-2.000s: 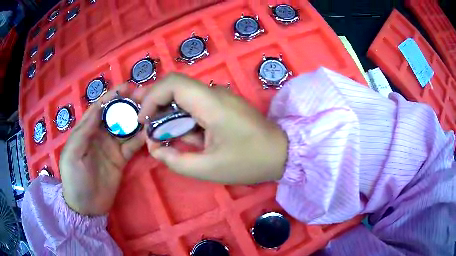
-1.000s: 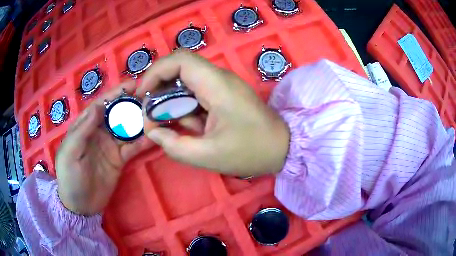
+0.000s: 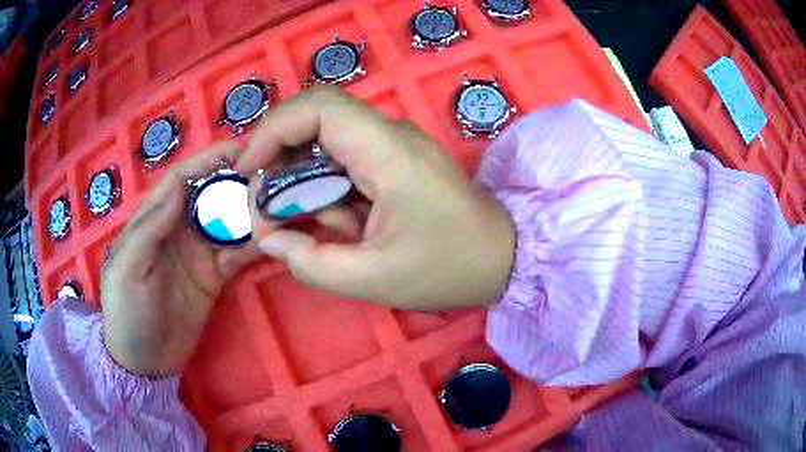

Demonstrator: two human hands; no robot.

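My left hand [image 3: 163, 265] holds a round watch body [image 3: 223, 208] with its lit screen facing up, white with a blue-green patch at the lower edge. My right hand [image 3: 380, 212] holds a second watch body [image 3: 307, 195] between thumb and fingers, tilted, its screen whitish with a blue-green patch. The right fingertips are at the edge of the first watch; whether they touch its screen is hard to tell. Both watches are above the red foam tray [image 3: 323, 335].
Several watch bodies lie case back up in tray pockets, such as one at upper right [image 3: 482, 107]. Two dark-screened watches, one here [image 3: 475, 395], lie near the front. Another red tray [image 3: 689, 71] with a pale blue label [image 3: 735, 99] is at right.
Both hands and watches have shifted slightly up in view, as has the tray. The right-hand watch stays tilted beside the left one. The blue-green patches remain on both screens.
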